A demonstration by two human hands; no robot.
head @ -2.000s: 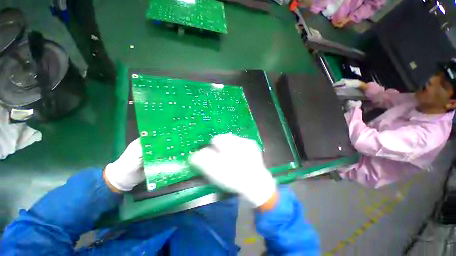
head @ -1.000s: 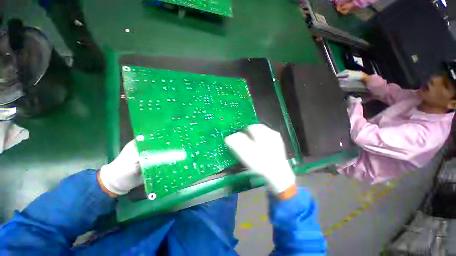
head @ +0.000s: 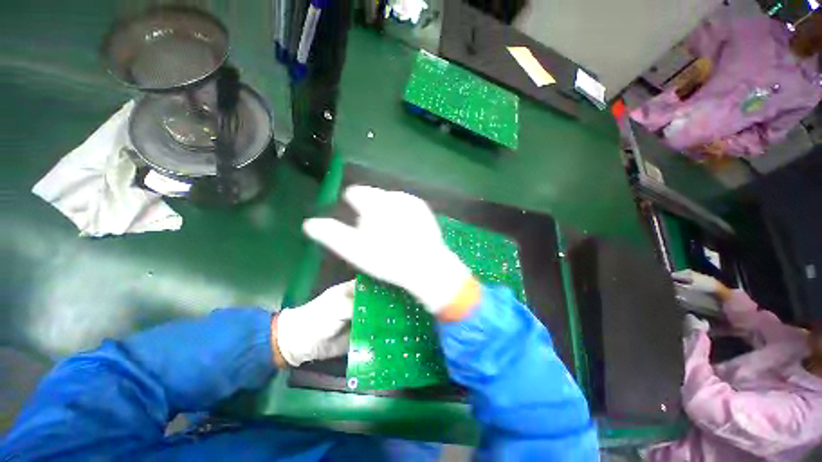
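Note:
A green circuit board (head: 397,338) lies solder side up over the left black pad (head: 541,236). My left hand (head: 317,325), in a white glove, grips the board's left edge; its fingertips are hidden at the board. My right hand (head: 397,244), also gloved in white, is above the board's upper left part and covers it. Its thumb and fingers are spread apart towards the left. It is slightly blurred, and I see no tool in it.
A metal can with a dished top (head: 203,126) and a white cloth (head: 113,180) are at left. Pens (head: 307,36) stand beyond. Another green board (head: 464,99) is at the back. A second black pad (head: 626,334), conveyor rails (head: 671,203) and people in pink smocks are at right.
My right hand has moved from the board's lower right to its upper left, and its fingers have opened. The view has shifted, showing more of the can, cloth and rear board. My left hand stays at the edge.

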